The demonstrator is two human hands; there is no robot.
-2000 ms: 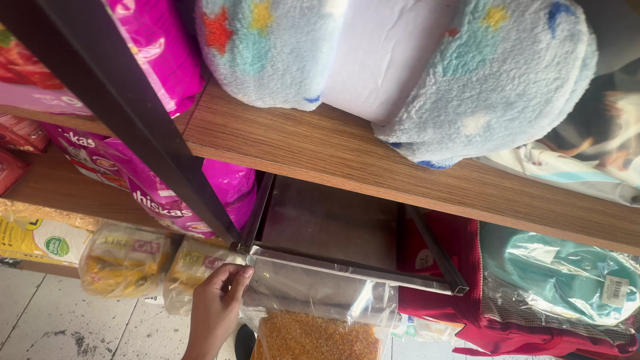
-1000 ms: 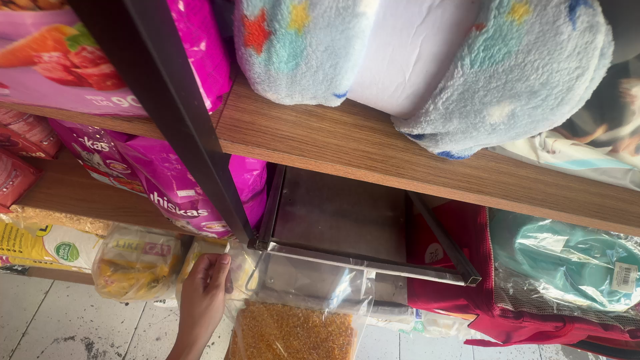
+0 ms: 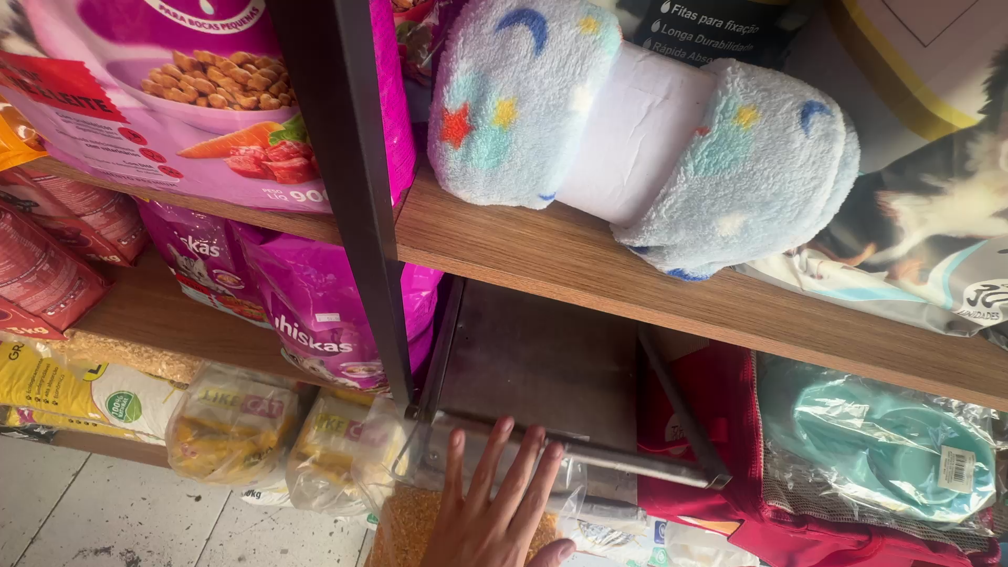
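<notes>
My left hand (image 3: 500,496) is spread, its back toward the camera and fingers pointing up, at the lower middle of the head view. It is over the upper part of a clear plastic bag of orange-brown granules (image 3: 405,524), with its fingertips near the front rail of a dark metal rack (image 3: 543,362). Whether the palm touches the bag or the rail cannot be told. Nothing shows gripped between the fingers. The hand hides part of the bag. My right hand is not in view.
A wooden shelf (image 3: 669,299) above bears a rolled fleece blanket (image 3: 504,118). A dark metal post (image 3: 346,181) stands left of the rack, beside purple Whiskas bags (image 3: 315,307). Bagged yellow packs (image 3: 232,425) lie lower left. A red fabric item (image 3: 701,504) and wrapped teal bowls (image 3: 882,449) are right.
My left hand has moved right from the bag's upper left edge, where its fingers were bent together, and is now spread in front of the bag.
</notes>
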